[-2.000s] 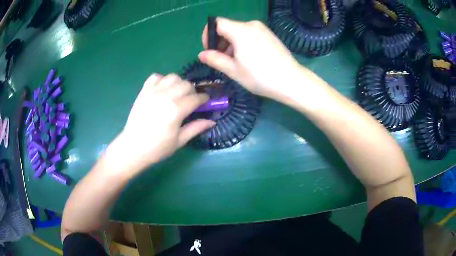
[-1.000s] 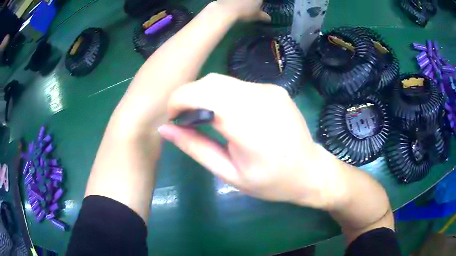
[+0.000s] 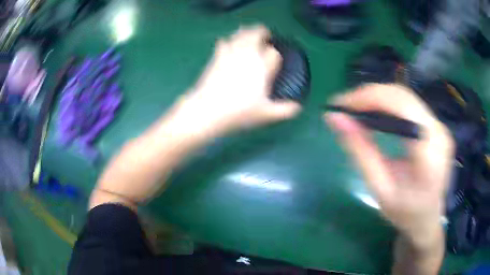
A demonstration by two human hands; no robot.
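Note:
The frame is blurred. My left hand (image 3: pixel 242 80) lies over a black round ribbed fan housing (image 3: pixel 293 70) on the green bench; its fingers cover the housing's left part, and I see ribs on the right side. The housing's centre is hidden. My right hand (image 3: pixel 400 150) is to the right, above the bench, and holds a slim dark tool (image 3: pixel 384 121) between thumb and fingers, its narrow tip pointing left. The tool's exact kind cannot be told.
A heap of purple battery cells (image 3: pixel 91 102) lies at the left. Another housing (image 3: pixel 336 21) with something purple on it is at the top edge. More black housings (image 3: pixel 462 107) are grouped at the right, near a grey metal upright (image 3: pixel 448 32). The bench's front edge curves below.
My left hand has come back from the far side and is now at a housing. My right hand has moved right, still with the dark tool. The view has shifted.

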